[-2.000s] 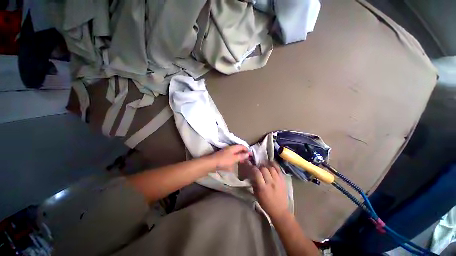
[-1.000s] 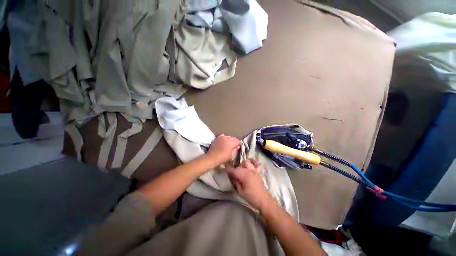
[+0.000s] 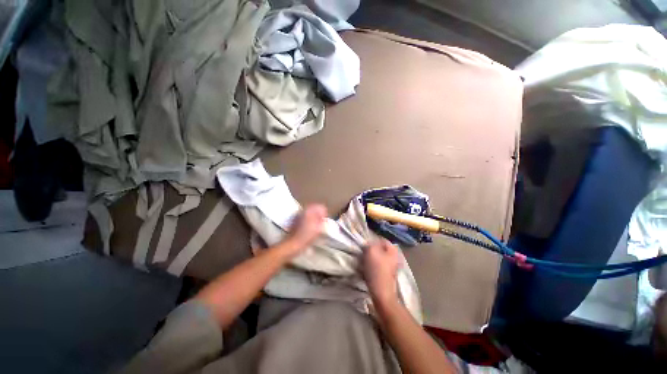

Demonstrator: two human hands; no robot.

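A beige garment piece (image 3: 311, 272) lies at the table's near edge, with a white cloth part (image 3: 256, 191) at its far left end. My left hand (image 3: 306, 228) is on its upper left part, blurred, with the fingers closed on the cloth. My right hand (image 3: 379, 264) grips the cloth further right, and the cloth between the hands is drawn into folds. The fingertips are partly hidden. The steam iron (image 3: 398, 215), dark with a yellow handle, rests just beyond my right hand, with garment cloth at its left end.
A large khaki cloth heap (image 3: 168, 95) lies at the left, with strips hanging off its edge and grey-blue cloth (image 3: 333, 62) on top. Blue hoses (image 3: 563, 269) with a pink tie run right from the iron. A blue padded thing (image 3: 585, 212) and a whitish bag (image 3: 607, 73) are at right.
The camera view has shifted, so the table and iron appear further left. My hands have moved apart and the cloth between them is more spread. The iron stays resting on the table.
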